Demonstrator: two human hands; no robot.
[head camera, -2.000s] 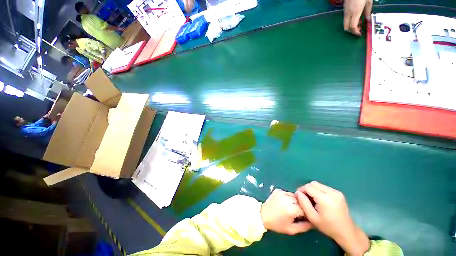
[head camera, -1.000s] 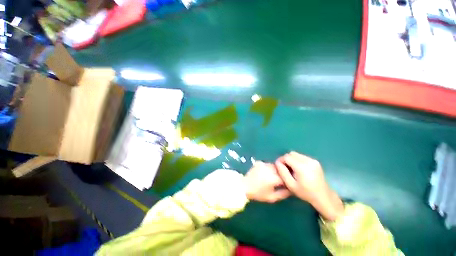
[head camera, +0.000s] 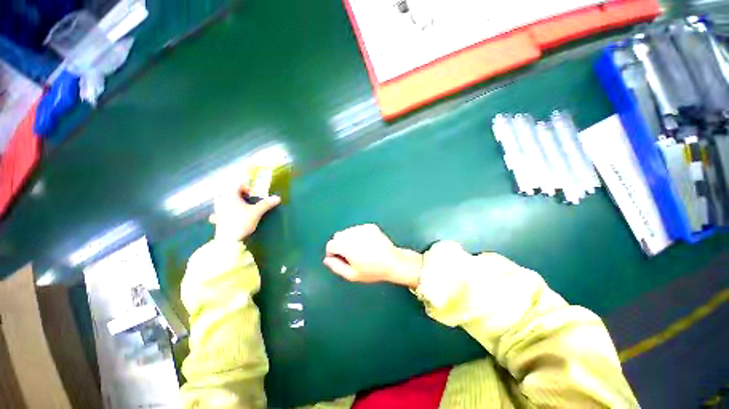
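Note:
My left hand (head camera: 238, 214) reaches to the small amber tape piece (head camera: 282, 184) on the green bench, thumb and fingers at its near edge. A pale glossy patch shows at the fingertips; whether they hold anything is unclear. My right hand (head camera: 364, 254) is curled above the bench, right of the left hand; its inside is hidden. Several small clear scraps (head camera: 295, 307) lie between my forearms. More amber tape (head camera: 174, 268) shows partly behind my left sleeve. Loose silver parts (head camera: 144, 319) lie on printed paper (head camera: 112, 287) at left.
Silver strips (head camera: 547, 156) lie in a row at right, beside a white paper sheet (head camera: 627, 188) and a blue bin (head camera: 651, 164) full of parts. A white board with red-orange edge (head camera: 460, 80) is at the top. A cardboard carton (head camera: 28, 343) is at lower left.
My hands were together and are now apart. My left hand has moved forward to the small amber piece. The view has turned right, so the strips and blue bin show.

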